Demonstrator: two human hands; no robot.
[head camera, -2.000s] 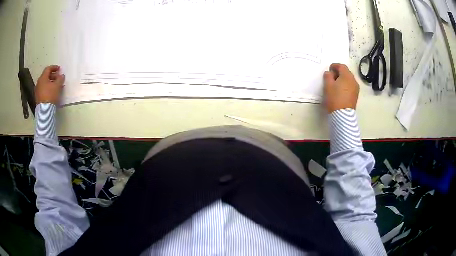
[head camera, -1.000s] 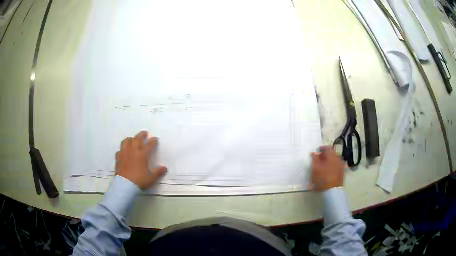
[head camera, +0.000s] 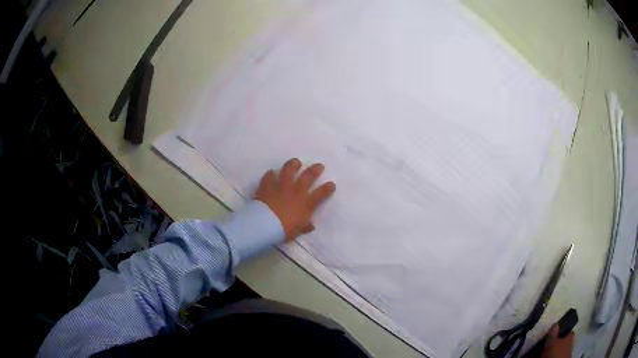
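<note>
A thin white paper pattern (head camera: 420, 140) with faint pencil lines lies over white fabric (head camera: 203, 171), whose layered edge shows along the near side. My left hand (head camera: 295, 201) rests palm down on the paper near that edge, fingers spread, holding nothing. My right hand (head camera: 557, 345) is at the bottom right, mostly cut off by the picture's edge, with its fingers around a dark weight (head camera: 569, 320). Black-handled shears (head camera: 542, 304) lie just left of the weight, blades pointing away.
Another dark weight (head camera: 139, 105) lies on a steel ruler (head camera: 148, 57) at the upper left. White cut pieces (head camera: 617, 231) lie at the right. The cream table's edge (head camera: 105, 140) curves along the left, above a dark floor with white scraps.
The view has turned, so the paper now lies slanted. My right hand has left the paper's right edge and moved to the weight beside the shears. My left hand still lies on the paper.
</note>
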